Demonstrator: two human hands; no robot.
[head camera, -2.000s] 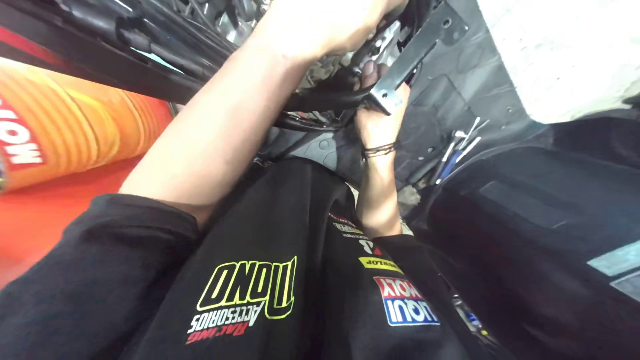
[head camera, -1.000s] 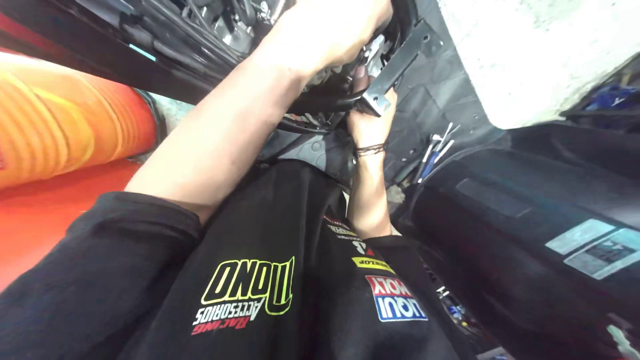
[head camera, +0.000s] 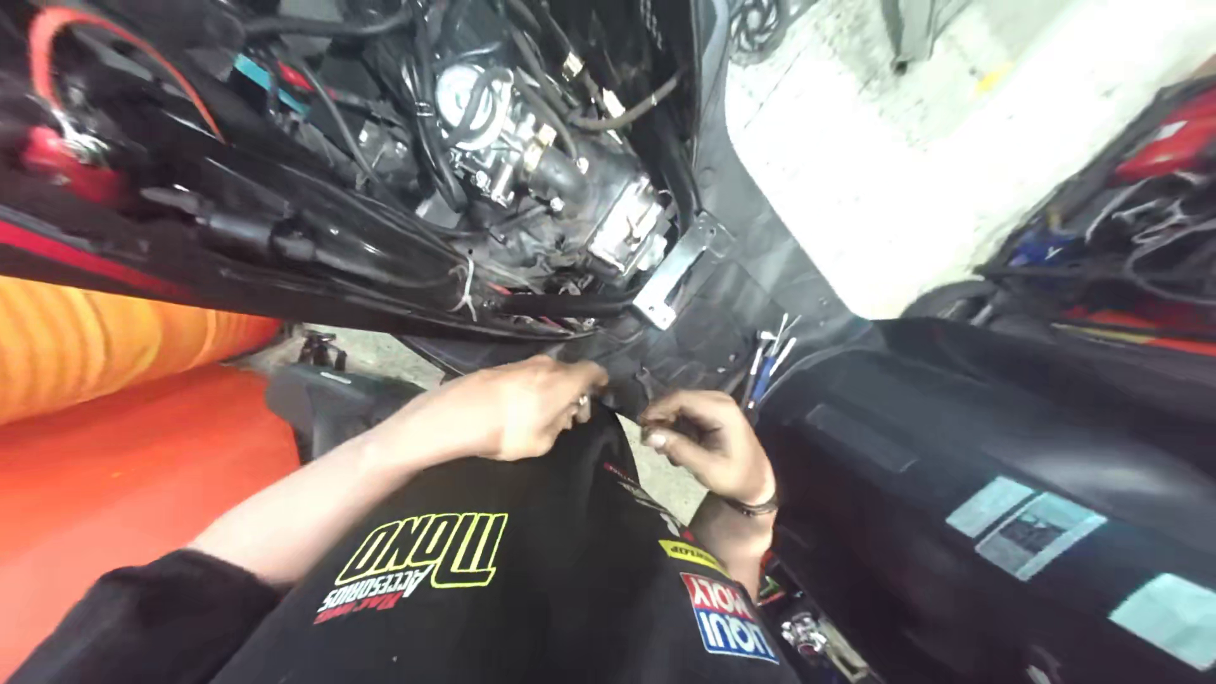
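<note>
The opened body of a scooter or motorcycle shows its carburetor (head camera: 475, 104), engine (head camera: 622, 223), hoses and wires. A flat metal bracket (head camera: 679, 271) crosses the frame near the engine. Below the frame, in front of my shirt, my left hand (head camera: 541, 408) has curled fingers, with a small shiny spot between them that may be a ring or a part. My right hand (head camera: 712, 442), with a bracelet at the wrist, is just to its right, thumb and forefinger close together. Whether either hand holds something small cannot be made out.
An orange drum (head camera: 114, 342) lies at the left above a red-orange surface (head camera: 142, 513). Slim tools with blue and white parts (head camera: 768, 366) stand right of my hands. A large black padded or molded piece (head camera: 950, 427) fills the right side.
Both hands have come out of the engine area and down toward my shirt, uncovering the carburetor and engine. The view has shifted to show more of the frame.
</note>
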